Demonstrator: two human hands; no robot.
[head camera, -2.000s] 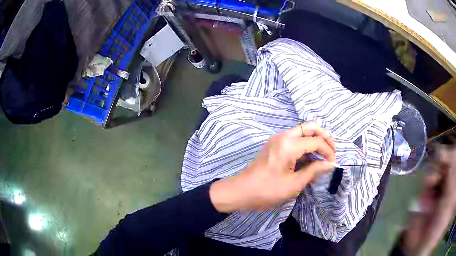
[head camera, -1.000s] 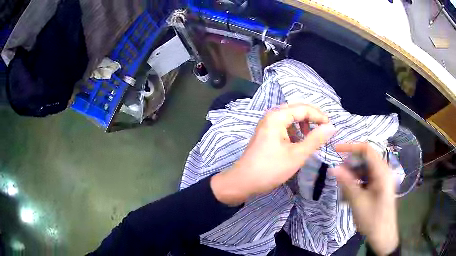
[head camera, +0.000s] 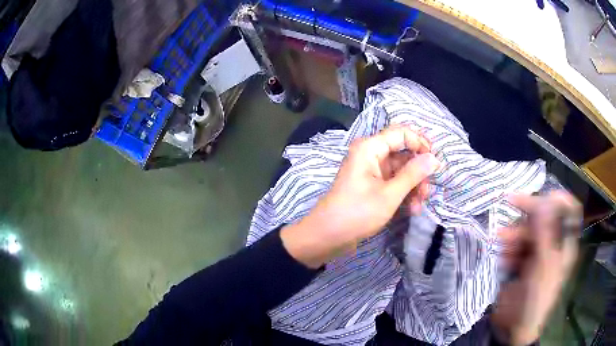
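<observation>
The striped garment (head camera: 324, 203), white with dark blue-grey stripes, lies heaped over my dark-clothed lap. My left hand (head camera: 378, 182) is over its middle, thumb and fingers pinched together on a fold of it. A short black label (head camera: 434, 250) hangs just below my left fingertips, beside a plain white patch (head camera: 417, 240). My right hand (head camera: 537, 246) is blurred, to the right of the garment and apart from my left hand; its fingers are curled, and what it holds cannot be made out. No needle or thread can be told.
A white table with a yellow-marked edge (head camera: 500, 37) curves across the upper right. A blue crate (head camera: 138, 125) and hanging dark cloth (head camera: 61, 81) are at left. A mesh bin (head camera: 554, 186) is partly hidden behind my right hand. The floor (head camera: 148, 230) is green.
My right hand came in from the right edge to my left fingertips, then moved back right. My left hand shifted slightly left and up. The black label now hangs clear below it.
</observation>
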